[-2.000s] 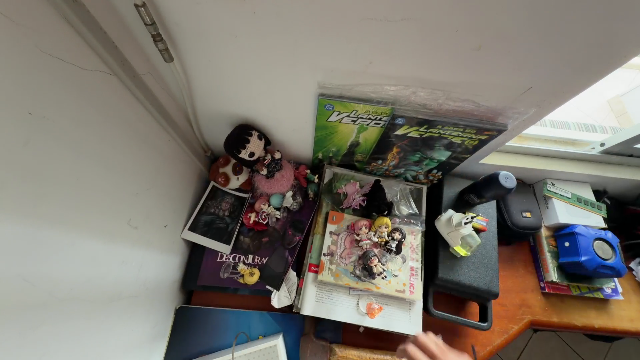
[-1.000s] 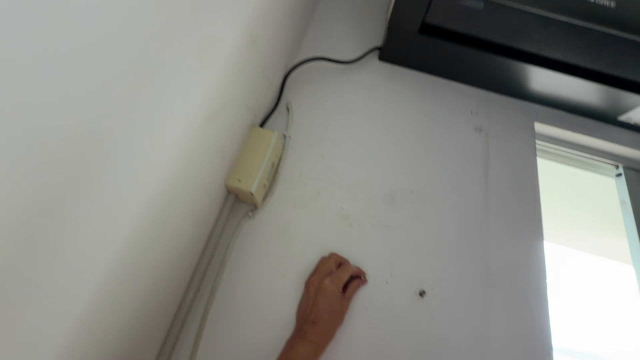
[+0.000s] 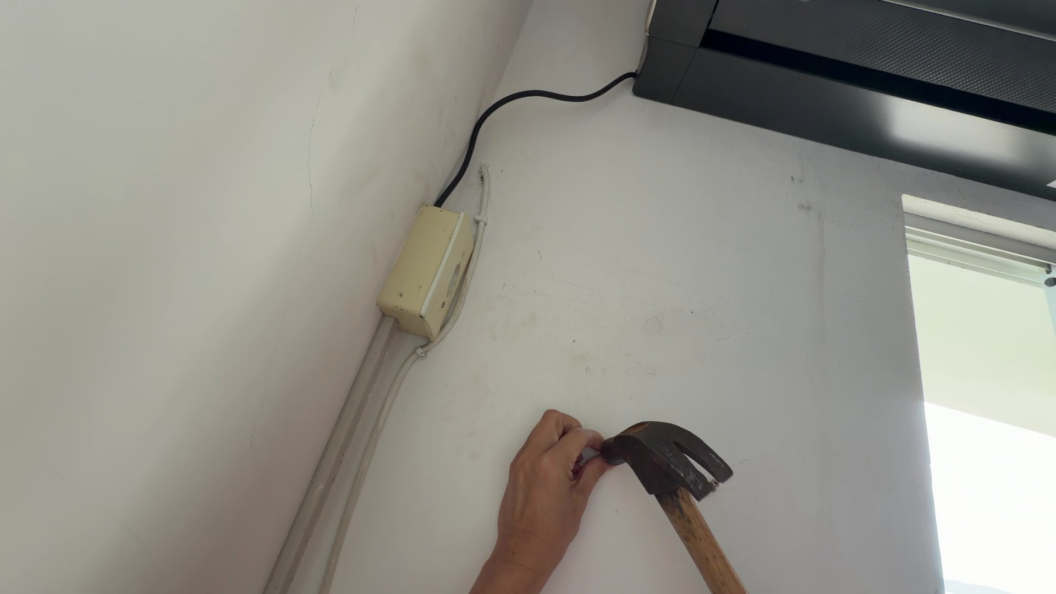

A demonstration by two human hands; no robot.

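My left hand (image 3: pixel 544 487) is raised against the white wall (image 3: pixel 660 330), its thumb and index finger pinched together. Whatever lies between the fingertips is too small and hidden to tell. A claw hammer (image 3: pixel 660 458) with a dark metal head and a wooden handle comes in from the lower edge. Its striking face touches or nearly touches those fingertips, and the claw points right. The handle runs down out of the picture, and my right hand is not in view.
A cream plastic electrical box (image 3: pixel 417 268) sits near the wall corner, with a black cable (image 3: pixel 528 93) running to a dark air-conditioner-like unit (image 3: pixel 742 99) above. Cable trunking (image 3: pixel 330 470) and a thin white cable (image 3: pixel 384 421) descend below the box. A window (image 3: pixel 973 371) is at the right.
The view has swung up from the desk with figures and comics to the upper wall. The hammer has come in beside my left hand; it was not in view one second ago.
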